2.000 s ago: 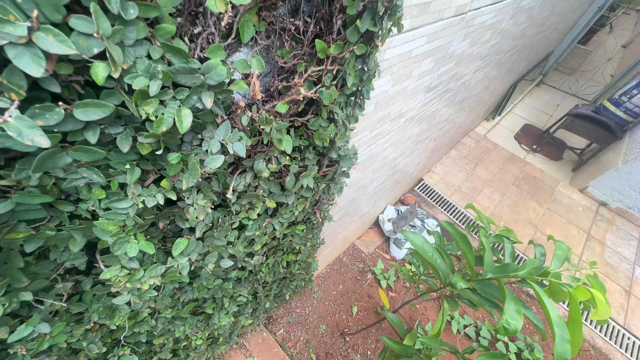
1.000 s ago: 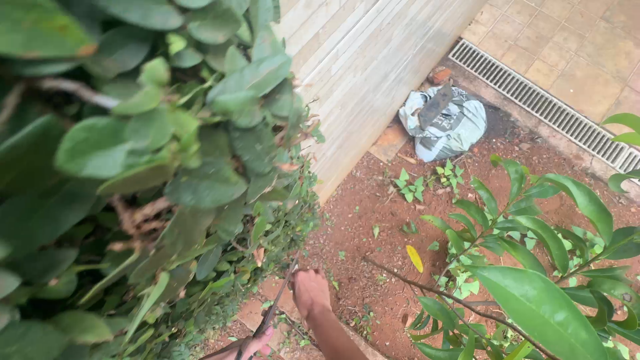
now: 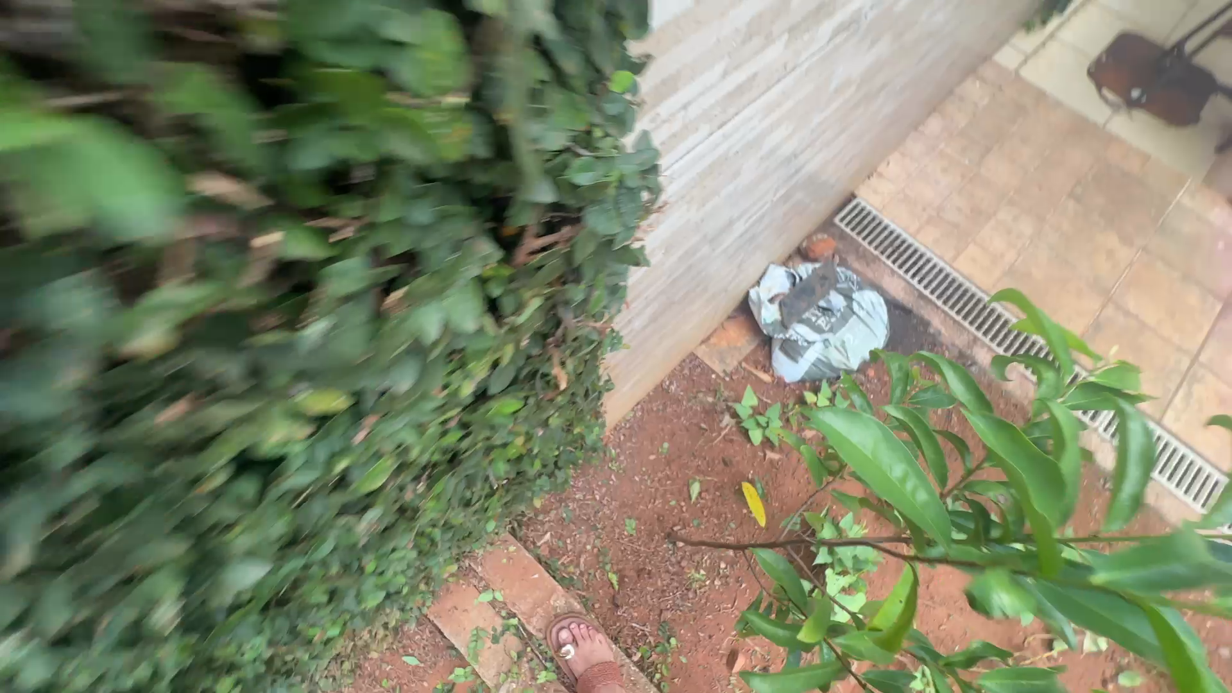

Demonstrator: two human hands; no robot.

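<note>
Neither of my hands is in view now, so what they hold or touch cannot be seen. A dense leafy climbing plant [image 3: 385, 366] covers the wall on the left, its nearest leaves blurred. Below it, my sandalled foot [image 3: 585, 650] stands on reddish paving bricks [image 3: 496, 616]. Beyond the foliage, a pale ribbed wall [image 3: 760, 144] runs down to red soil [image 3: 664, 491].
A printed plastic bag [image 3: 833, 332] with a dark flat piece on it lies at the wall's base. Behind it a drain grate [image 3: 962, 269] edges the tiled floor [image 3: 1078, 202]. A leafy branch [image 3: 1011, 462] reaches in from the right; a brown object [image 3: 1145, 82] lies at the top right.
A second ago both hands showed at the bottom, at a long dark tool beside the foliage; hands and tool are now out of view. The view has shifted, showing the foot.
</note>
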